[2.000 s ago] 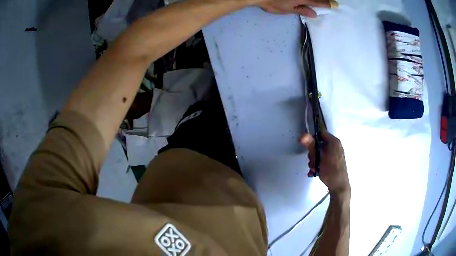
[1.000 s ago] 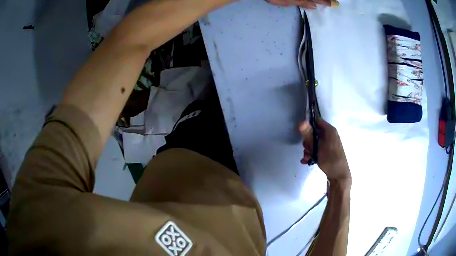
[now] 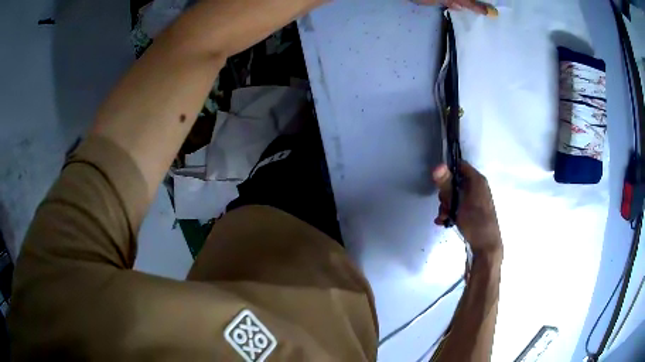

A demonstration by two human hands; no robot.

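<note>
My right hand (image 3: 472, 205) holds black tailor's shears (image 3: 452, 124) by the handles, blades pointing to the top of the picture along the edge of a white paper pattern (image 3: 509, 92). The blades look nearly closed. A thin pale strip (image 3: 440, 88) runs along their left side, and an olive strip shows beside my right forearm. My left hand (image 3: 463, 6) lies flat on the paper near the blade tips, mostly cut off by the top edge, with yellow tape on one fingertip. I cannot make out fabric under the paper.
A cloth-wrapped weight (image 3: 581, 117) with navy ends lies on the paper at right. A speckled bar (image 3: 536, 343) lies at bottom right. A red and black tool (image 3: 628, 191) and cords are at the far right. Scraps (image 3: 247, 131) are heaped below the pale table (image 3: 361, 113).
My right hand and the shears have moved up along the pattern edge, towards the top of the picture. My left hand shows less at the top edge. The view has shifted slightly.
</note>
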